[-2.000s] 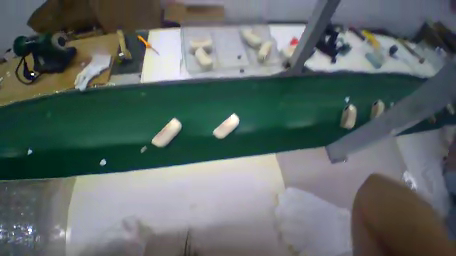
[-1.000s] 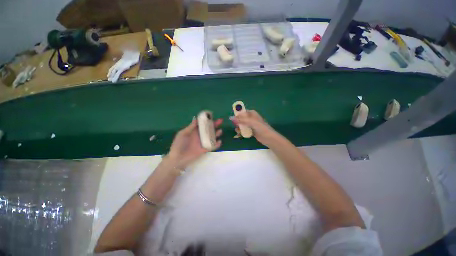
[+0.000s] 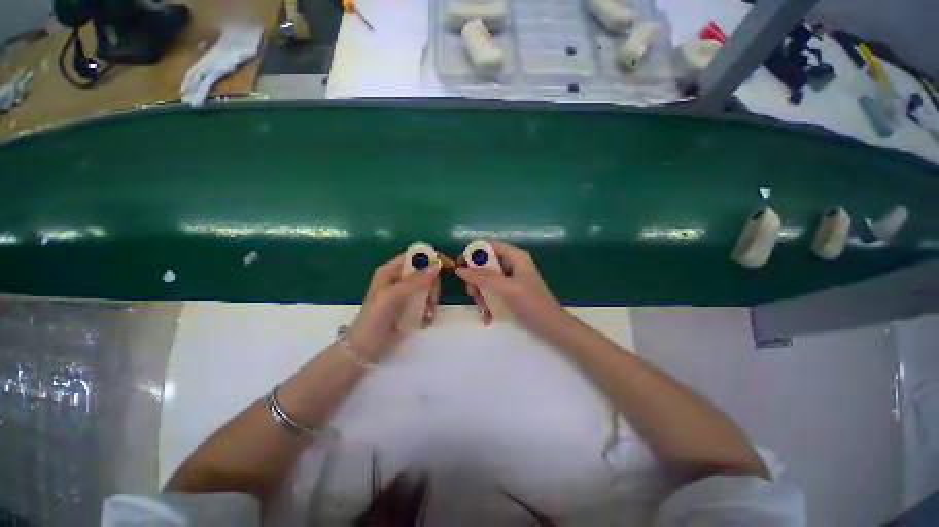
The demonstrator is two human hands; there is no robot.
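Note:
My left hand (image 3: 389,301) is closed around a cream handheld unit (image 3: 416,280), whose dark round spot is at its upper end. My right hand (image 3: 511,284) holds a second cream handheld unit (image 3: 484,270), also with its dark spot at the upper end. The two units are upright side by side with a small gap, over the near edge of the green conveyor belt (image 3: 340,175). Fingertips of both hands nearly meet between them; whether they touch is unclear. The lower ends of the units are partly hidden by my hands.
Several cream units (image 3: 757,237) lie on the belt at the right, near a grey metal post (image 3: 757,46). Small white scraps (image 3: 169,276) lie on the belt. Beyond it are a blister tray (image 3: 535,51) with units and a white glove (image 3: 224,64). Clear plastic (image 3: 72,401) lies near left.
Two units lay on the belt two seconds ago; both hands have since taken them. Since one second ago, they have come closer together and level. Another unit now shows at the far right.

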